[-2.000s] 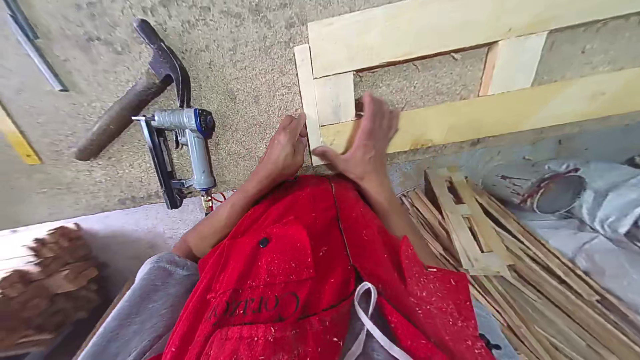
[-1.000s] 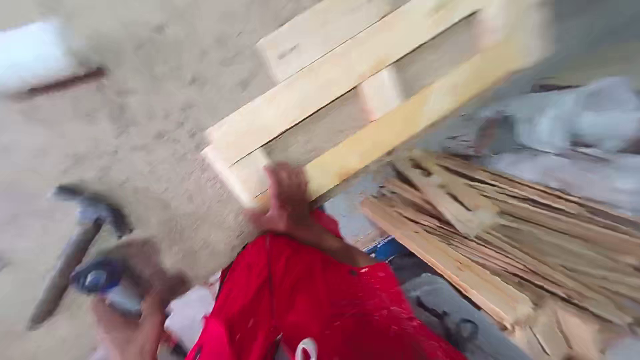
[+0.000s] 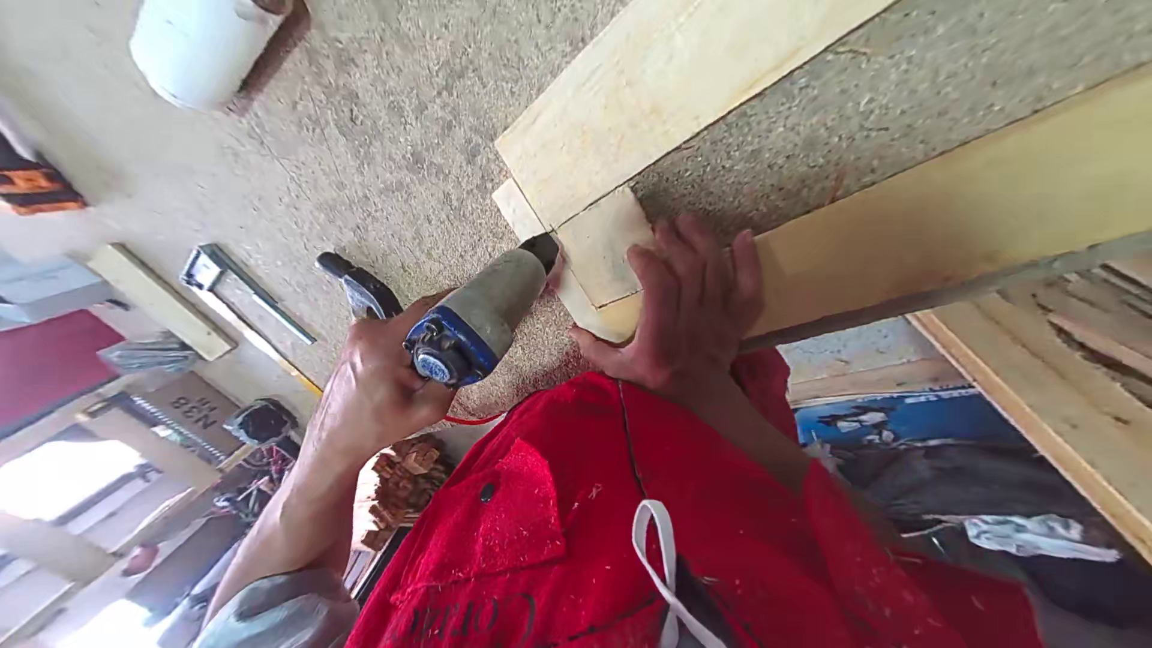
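My left hand [image 3: 382, 387] grips a pneumatic nailer or stapler [image 3: 490, 310] with a grey body and blue end cap. Its dark nose meets the corner joint of a flat wooden slat frame, beside a short cross piece [image 3: 603, 243]. My right hand [image 3: 679, 306] lies over that corner, fingers spread and pressing on the lower slat [image 3: 954, 198], with the thumb at the slat's end. The upper slat [image 3: 657, 99] runs off to the upper right. Just beyond my left hand, what looks like a hammer's head [image 3: 360, 286] shows; the rest is hidden.
A white container [image 3: 202, 49] stands at the upper left. Left of my hand lie a metal tool frame [image 3: 247, 288] and a wooden strip [image 3: 162, 301]. Stacked wood strips [image 3: 1071, 360] are at the right, small wood blocks [image 3: 405, 481] below my left wrist.
My left hand was bare at the frame two seconds ago, while the nailer lay on the surface. Now it holds the nailer with its nose at the corner. The view has turned.
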